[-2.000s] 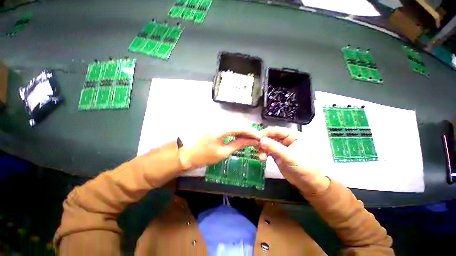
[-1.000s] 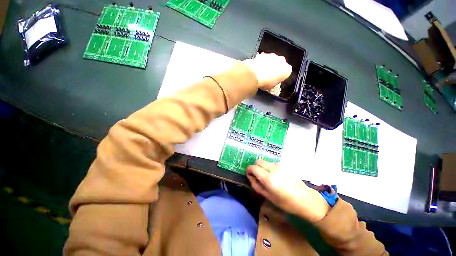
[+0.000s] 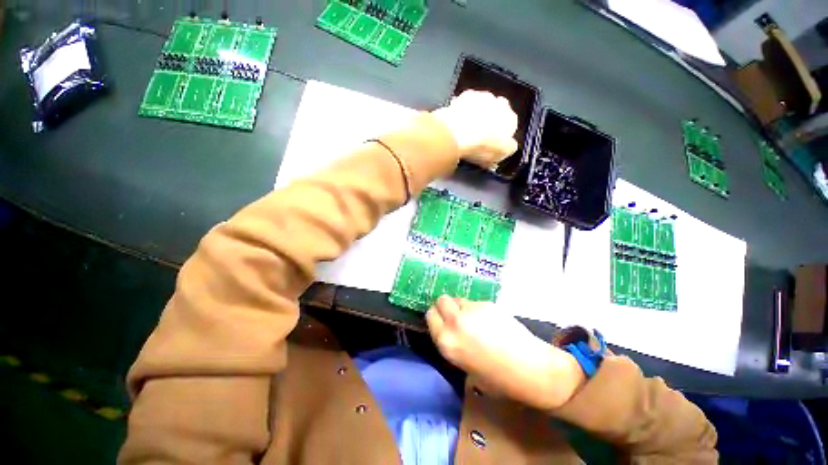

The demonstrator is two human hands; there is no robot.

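Observation:
A green circuit board panel (image 3: 451, 250) lies on white paper in front of me, with dark parts along its top edge and middle band. My left hand (image 3: 481, 127) is over the left black bin (image 3: 518, 86), back upward; its fingertips and most of the bin's contents are hidden. The right black bin (image 3: 595, 173) holds a heap of small dark components (image 3: 550, 181) with metal glints. My right hand (image 3: 472, 341) rests with curled fingers at the panel's lower edge; whether the fingertips pinch anything is not visible.
Another panel (image 3: 644, 263) lies on white paper (image 3: 711, 291) at right. More panels (image 3: 207, 77) lie on the dark green surface (image 3: 118, 182) at left, top and far right. A dark shiny packet (image 3: 64, 77) is at far left. A dark slim object (image 3: 780, 331) is at far right.
From two seconds ago, my hands have parted from above the panel: the left went up to the left bin, the right down to the panel's lower edge. In the last second they barely moved.

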